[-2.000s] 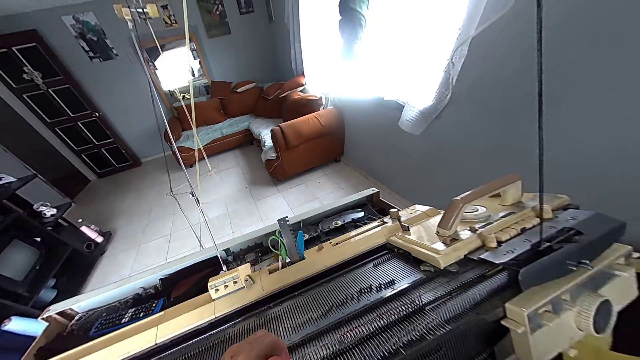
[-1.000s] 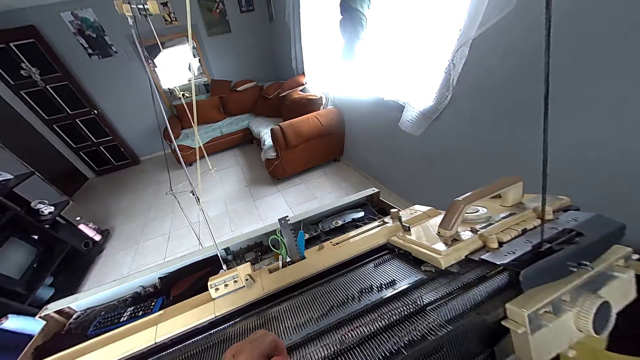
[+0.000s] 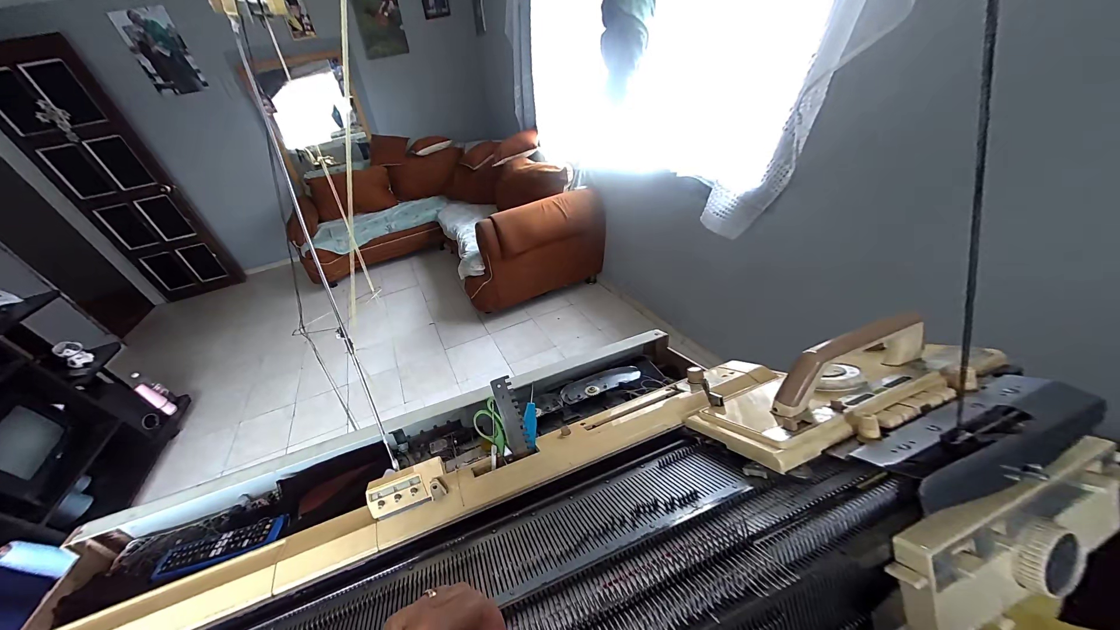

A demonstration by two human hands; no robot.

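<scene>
Only the top of my left hand shows, at the bottom edge over the needle bed of a knitting machine. A ring-like band is on one finger; the fingertips are cut off, so its hold cannot be told. My right hand is out of view. The cream carriage with its brown handle sits on the right of the beds. Dark yarn runs down into the carriage's grey front plate. A cream part with a round knob is at the lower right.
Behind the bed, a long tray holds green-handled scissors, a toothed metal piece and a blue-framed calculator-like device. A row counter sits on the cream rail. A yarn mast rises behind. An orange sofa stands farther off.
The upper part of the dark yarn has shifted to the right, so it slants more. My left hand and the carriage have not plainly moved.
</scene>
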